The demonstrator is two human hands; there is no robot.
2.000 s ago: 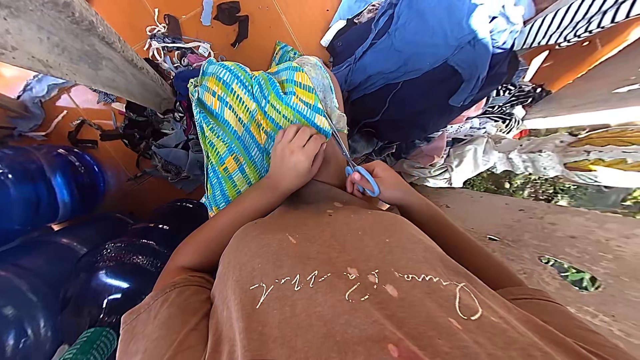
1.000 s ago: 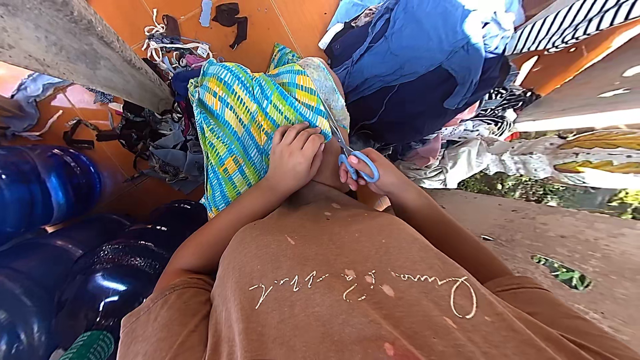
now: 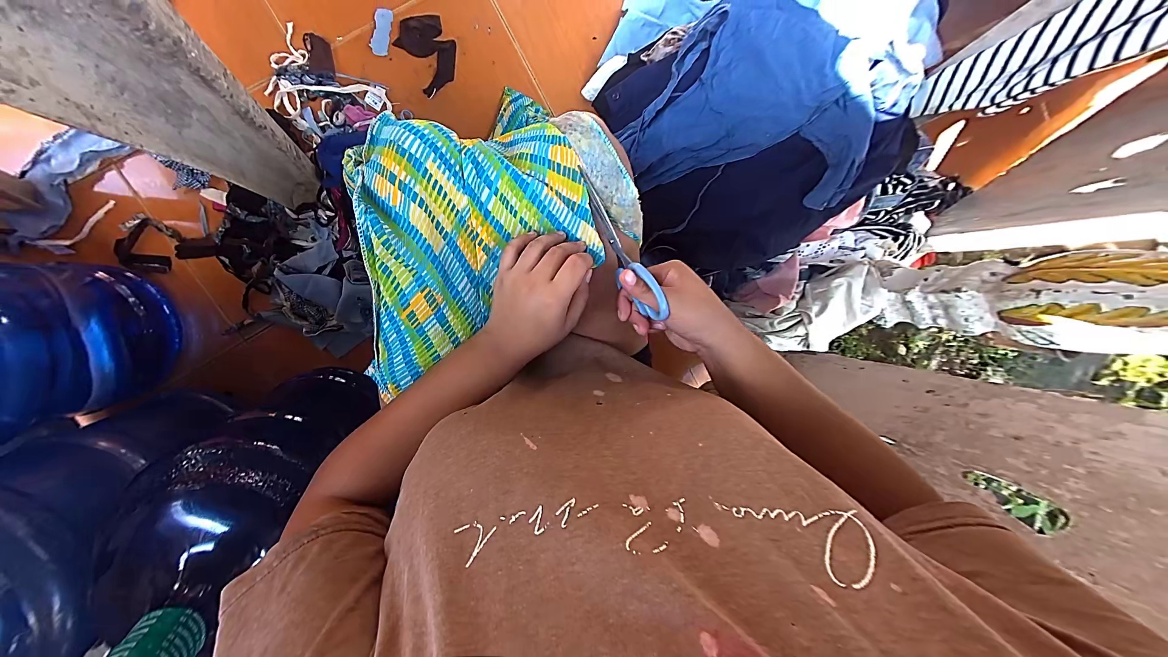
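Note:
A blue, green and yellow patterned cloth (image 3: 456,210) lies over my lap, its pale underside showing near the knee. My left hand (image 3: 540,287) rests on its lower right part, fingers curled over the fabric near the edge. My right hand (image 3: 675,306) holds scissors (image 3: 650,290) by their light-blue handles, just right of my left hand. The metal blades point up and left along the cloth's right edge; they look nearly together, and whether fabric lies between them cannot be told.
Blue and navy garments (image 3: 757,109) are heaped beyond my right hand. Fabric scraps (image 3: 319,283) litter the orange tiled floor (image 3: 511,46) on the left, by a concrete post (image 3: 164,91). Large blue plastic bottles (image 3: 82,338) stand at the lower left. A low ledge (image 3: 912,420) runs along the right.
The scissors' handles have come closer together since one second ago, and the right hand has shifted slightly. My left hand stays on the cloth.

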